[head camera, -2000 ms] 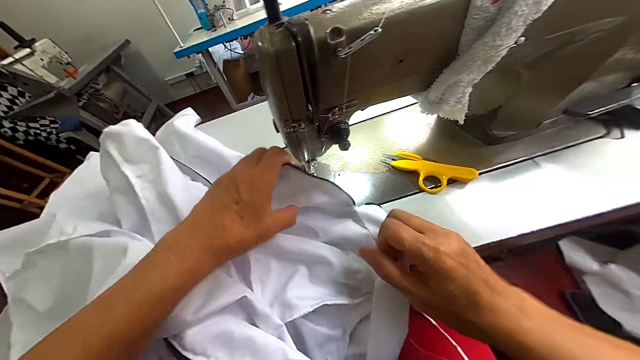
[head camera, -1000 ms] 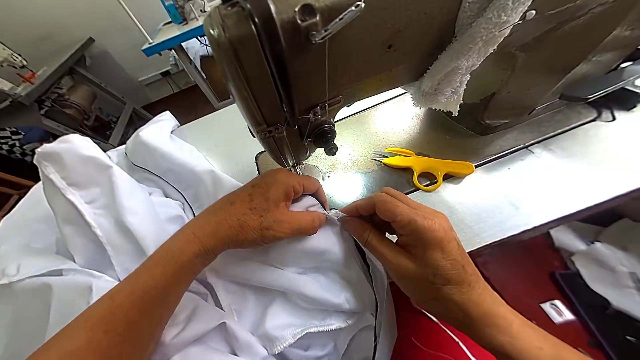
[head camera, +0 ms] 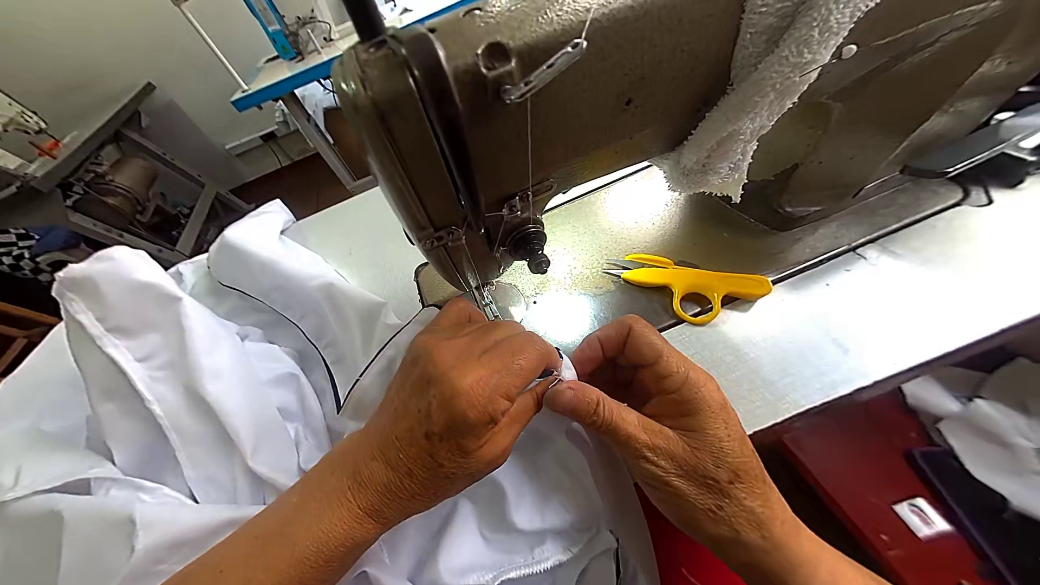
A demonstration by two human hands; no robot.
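White fabric with dark piping (head camera: 187, 366) lies bunched over the left of the bed of an industrial sewing machine (head camera: 398, 146). My left hand (head camera: 463, 390) is shut on the fabric just in front of the presser foot (head camera: 490, 305) and hides part of it. My right hand (head camera: 658, 414) pinches the fabric's edge between thumb and forefinger, its fingertips close to those of the left. Between the two hands a bit of dark piping and loose thread shows. Yellow thread snips (head camera: 707, 284) rest on the machine bed, behind and right of my right hand.
A white terry cloth (head camera: 739, 114) hangs from the machine arm. At lower right are white cloth scraps (head camera: 991, 414) and a red surface (head camera: 861, 479). Another table with a blue edge (head camera: 301, 81) stands behind, and a grey machine stand (head camera: 154, 171) is at back left.
My right hand has moved in beside my left hand since two seconds ago, and both now grip the fabric's edge together. The yellow snips have stayed on the bed.
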